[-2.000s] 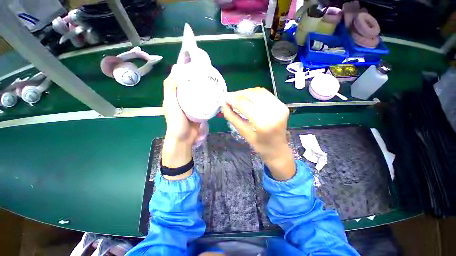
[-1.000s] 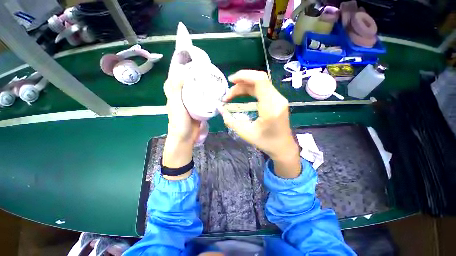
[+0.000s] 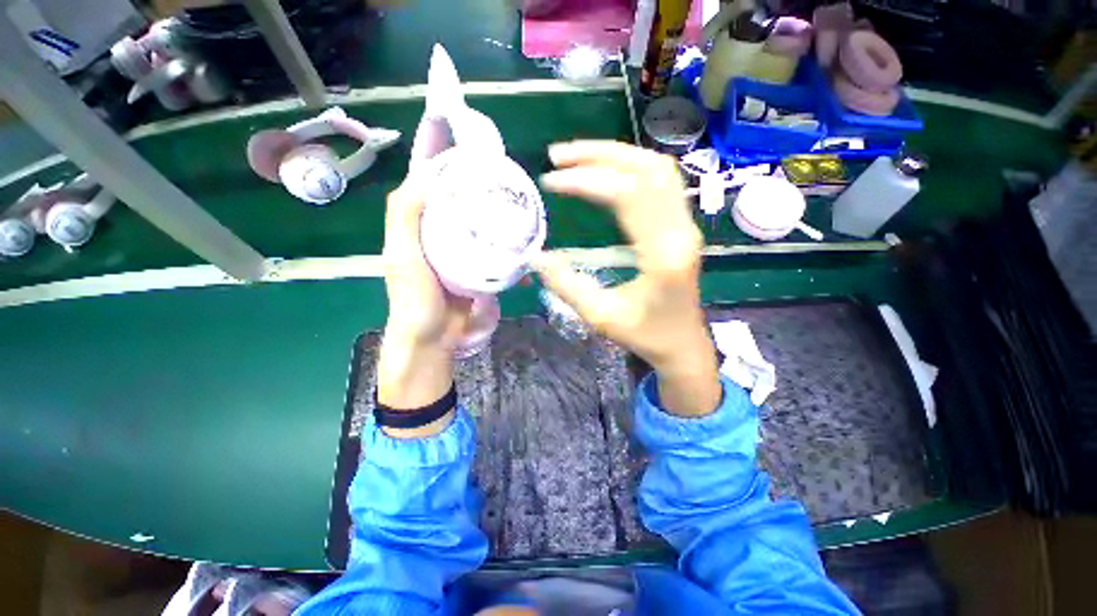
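Observation:
White and pale pink cat-ear headphones (image 3: 484,223) are held up above the black mat (image 3: 541,445), a white ear cup face with small grey printing turned towards me and a pointed ear at the top. My left hand (image 3: 415,271) grips them from the left side. My right hand (image 3: 638,259) is just right of the cup, thumb and fingers spread wide. Its thumb tip is close to the cup's lower right edge; I cannot tell if it touches. Crumpled clear film (image 3: 568,311) lies behind the mat, partly hidden by the right hand.
Other headphones (image 3: 315,172) rest on the green line behind, with more at far left. A crumpled white tissue (image 3: 742,361) lies on the mat's right. A blue bin (image 3: 776,114), a white bottle (image 3: 878,195) and a round pink-white item (image 3: 768,207) stand upper right. Dark sheets (image 3: 1023,349) are stacked at right.
My right hand's fingers have opened from a pinch at the cup edge and spread away from it. The left hand still holds the headphones, the cup slightly turned.

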